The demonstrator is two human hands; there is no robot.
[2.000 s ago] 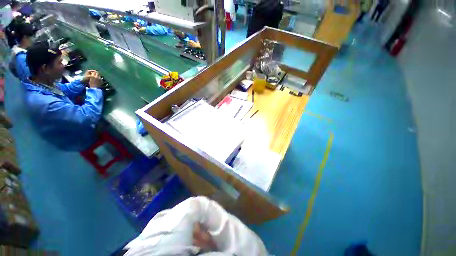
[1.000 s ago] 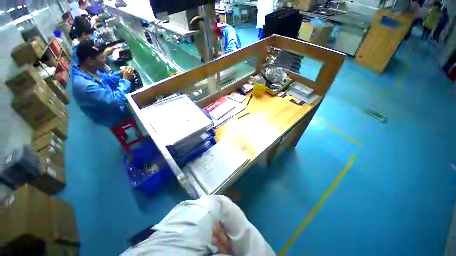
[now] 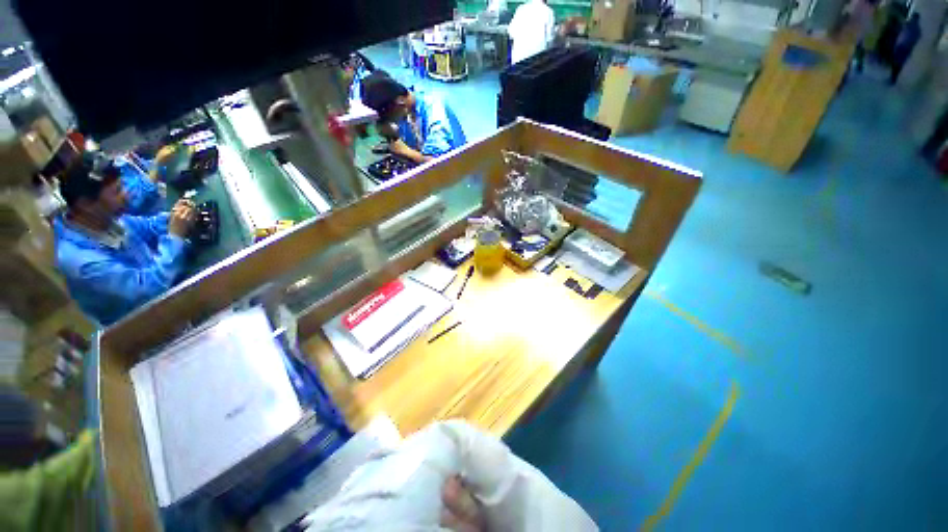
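My arms are folded in white sleeves at the bottom centre. A small patch of one hand shows between the sleeves; I cannot tell which hand, and its fingers are mostly hidden. Just beyond is a wooden desk (image 3: 468,384) with raised, windowed sides. White record sheets (image 3: 224,400) lie on a blue file holder (image 3: 317,457) at the desk's left. A red and white notebook (image 3: 379,317) lies on papers beside two dark pens (image 3: 445,333). A yellow cup or tape roll (image 3: 488,253) stands farther back.
A crumpled clear bag (image 3: 530,208) and small black pieces (image 3: 582,287) are on the desk. Workers in blue (image 3: 114,249) sit at the green bench beyond. A dark tray stack (image 3: 551,91) stands behind the desk. A yellow-green sleeve (image 3: 52,483) shows at lower left. Blue floor lies right.
The desk now looks nearer and fills more of the view's left and centre. A dark overhead shape covers more of the top left. The yellow-green sleeve has come into view. My arms stay folded.
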